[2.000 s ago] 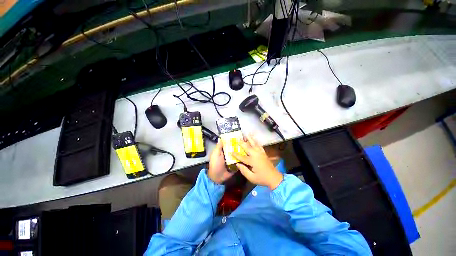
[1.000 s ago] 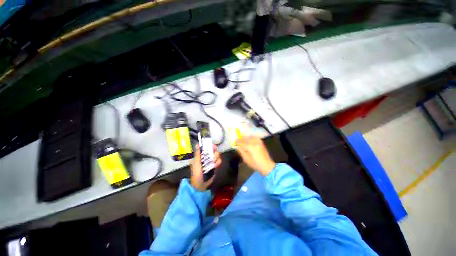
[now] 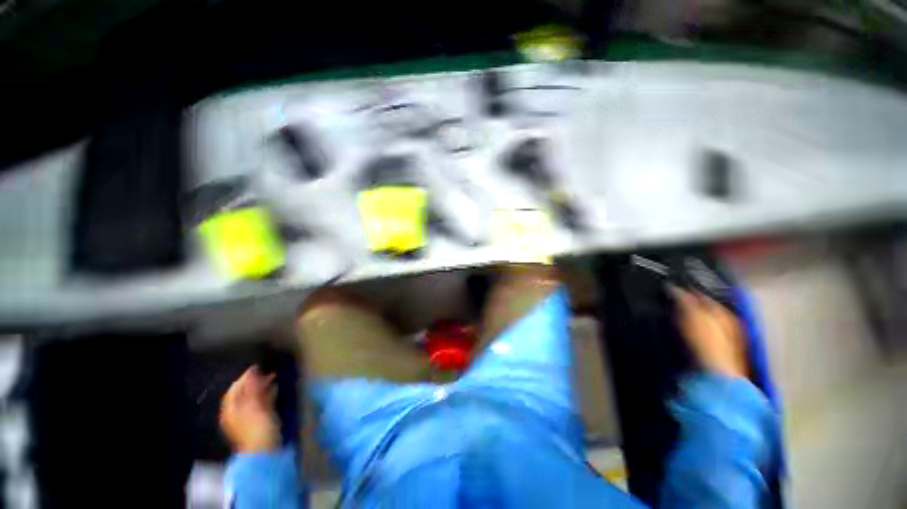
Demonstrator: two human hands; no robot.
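Observation:
The whole view is badly blurred. My left hand (image 3: 251,408) is low at the left, beside the dark trays (image 3: 109,418); I cannot tell if it holds anything. My right hand (image 3: 711,333) is over the black tray (image 3: 636,368) at the right; a dark shape with pale streaks lies by its fingertips, too blurred to name. Two phones with yellow sheets, one at the left (image 3: 242,243) and one in the middle (image 3: 394,219), lie on the bench. A pale yellow sheet (image 3: 523,235) lies at the bench's front edge.
A barcode scanner (image 3: 531,159) lies behind the pale sheet. Dark mice lie left (image 3: 300,151), at the back (image 3: 493,91) and right (image 3: 716,175). A black tray (image 3: 131,199) is on the bench's left. Cables lie between them. A yellow-green packet (image 3: 549,42) is at the back.
My hands have moved apart and down from the bench, left hand to the left, right hand to the right. The phone is no longer seen in my left hand. The yellow sheet is on the bench.

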